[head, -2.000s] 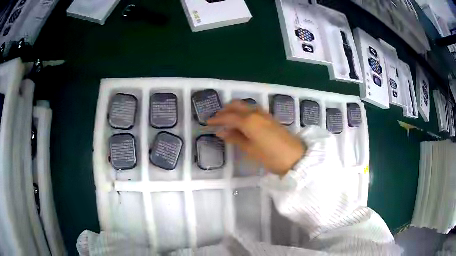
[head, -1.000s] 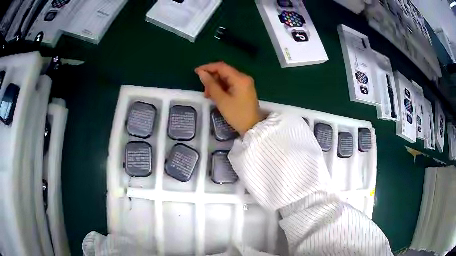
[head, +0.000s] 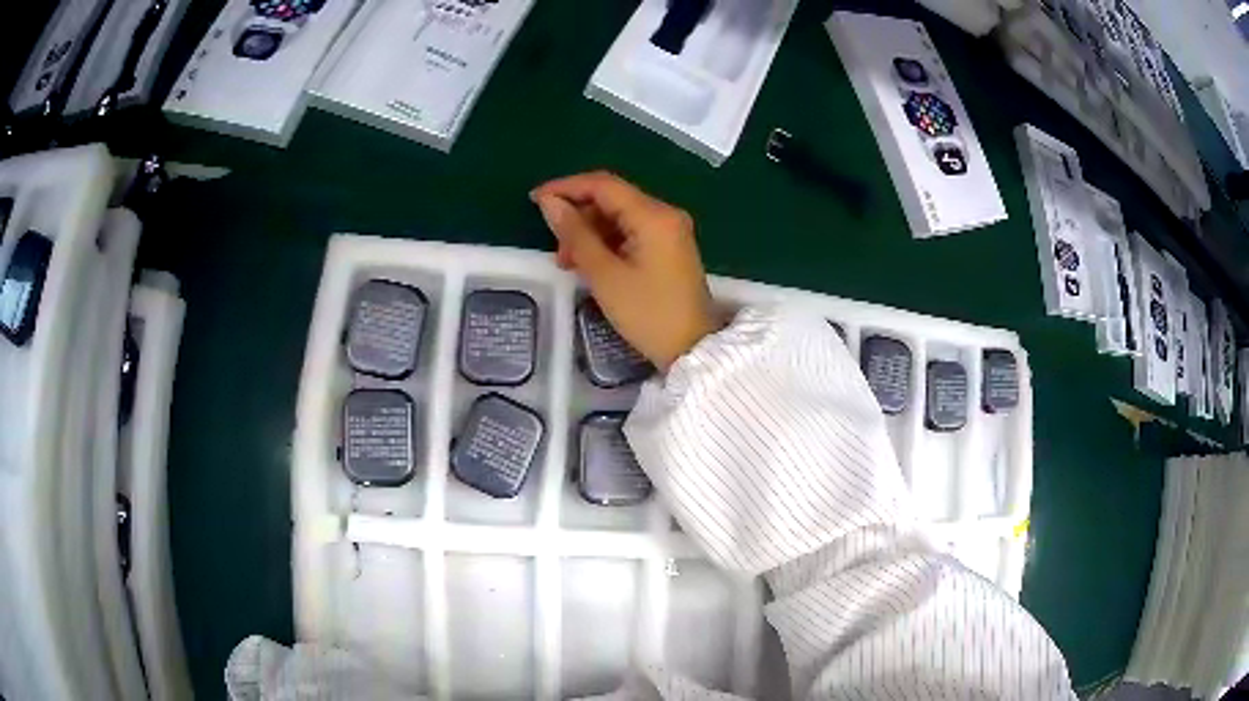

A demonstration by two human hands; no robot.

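Observation:
A white foam tray (head: pixel 548 537) lies in front of me, with dark watch bodies, such as one at the left (head: pixel 388 329), in its two far rows, printed grey backs up. The near pockets that show hold no watch bodies. My right hand (head: pixel 630 260) is above the tray's far edge, fingers curled and tips together, with nothing visible in it. Its striped sleeve covers the middle of the tray. My left hand is out of view; a cuff (head: pixel 267 668) shows at the bottom left.
Beyond the tray on the green surface (head: pixel 466 206) are an open box base (head: pixel 705 117), a loose dark strap (head: pixel 822 171) and a printed white box (head: pixel 921 130). More boxes stand at far left and right. Foam tray stacks rise at left (head: pixel 82 452) and right (head: pixel 1199 562).
The boxes and loose strap have shifted right past the tray, and more boxes show at upper left. My right hand moved off the watch bodies to the far edge, then stayed still.

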